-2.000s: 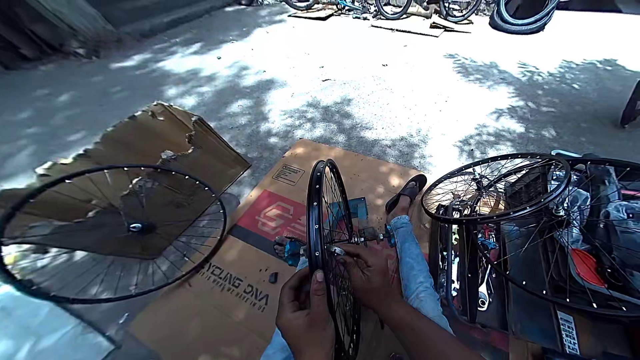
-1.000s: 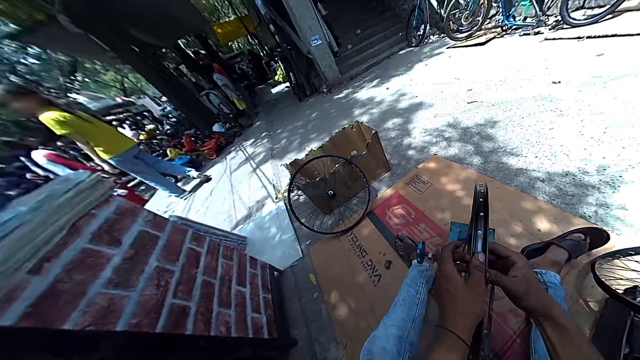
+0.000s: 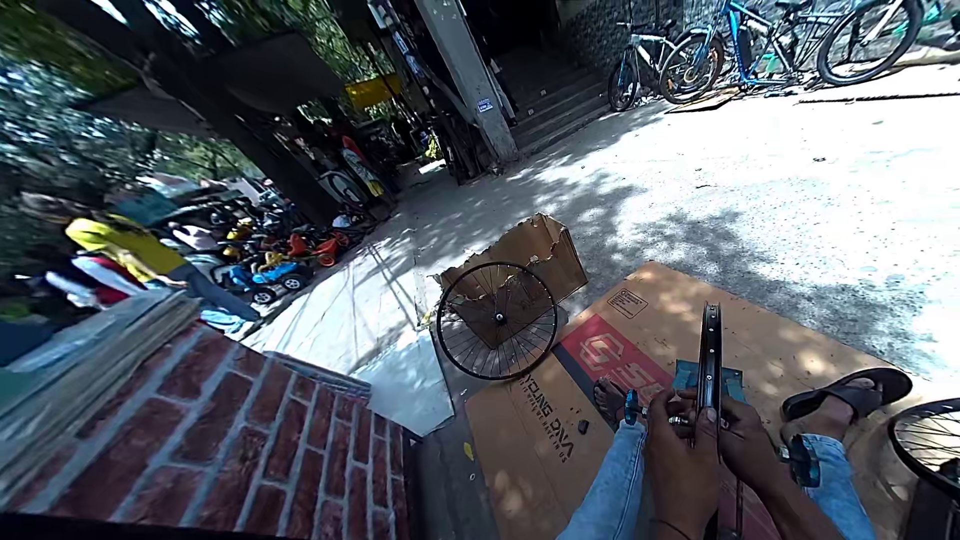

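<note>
A black bicycle wheel rim (image 3: 710, 352) stands upright, edge-on, between my legs. My left hand (image 3: 681, 465) grips its near side, the thumb against the rim. My right hand (image 3: 746, 442) is at the rim's right side, fingers bent in by the hub or spokes; what its fingertips touch is hidden. Metal parts show between the hands. A teal-blue object (image 3: 733, 381) lies behind the rim, and blue-ended metal parts of a stand (image 3: 631, 405) show beside my legs. Flattened cardboard (image 3: 517, 465) lies under all this.
A spoked wheel (image 3: 442, 330) leans by a torn cardboard piece (image 3: 564, 259). Another wheel (image 3: 900, 442) is at the right edge. A brick wall (image 3: 255, 427) rises at left, with a person in yellow (image 3: 142, 244) beyond it. Bicycles (image 3: 742, 52) stand at the back.
The view has swung left, bringing in the brick wall and the person. Both hands stay at the upright rim; the right hand's fingers are now closer to the left hand.
</note>
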